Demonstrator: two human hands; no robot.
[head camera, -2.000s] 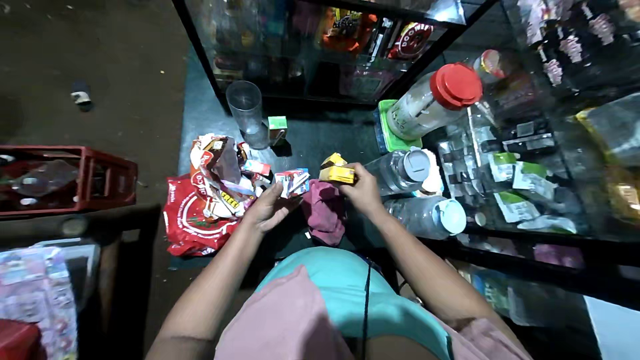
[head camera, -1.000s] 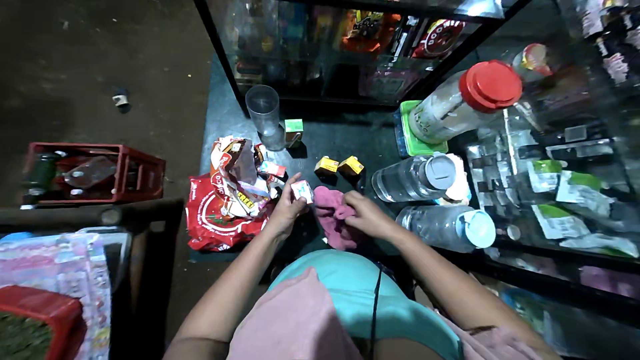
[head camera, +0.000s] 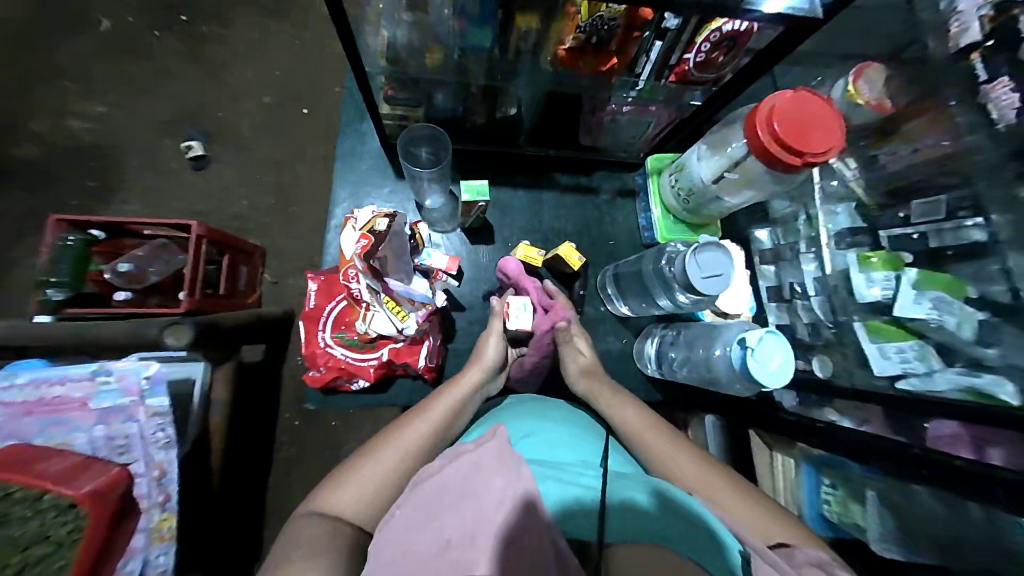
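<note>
My left hand (head camera: 490, 357) holds a small box (head camera: 519, 313) with a white and red top, upright in its fingers. My right hand (head camera: 576, 349) is closed around a pink cloth (head camera: 533, 362), which lies against the box's right side and hangs down between both hands. Just beyond my hands, two small yellow and black boxes (head camera: 529, 254) (head camera: 566, 257) rest side by side on the dark tabletop (head camera: 512, 210). Left of my hands lie an opened snack wrapper (head camera: 376, 264) and a red plastic bag (head camera: 336, 344), with small packets beside them.
A clear tumbler (head camera: 426, 164) and a green-topped carton (head camera: 474, 200) stand near the glass cabinet (head camera: 480, 88). On the right are a red-lidded jar (head camera: 712, 180) and two clear bottles (head camera: 640, 280) (head camera: 688, 352). A red crate (head camera: 228, 268) holding bottles sits at left.
Two seconds ago my right hand held yellow boxes; they now stand on the table. That hand has taken the pink cloth and brought it against the small box in my left hand.
</note>
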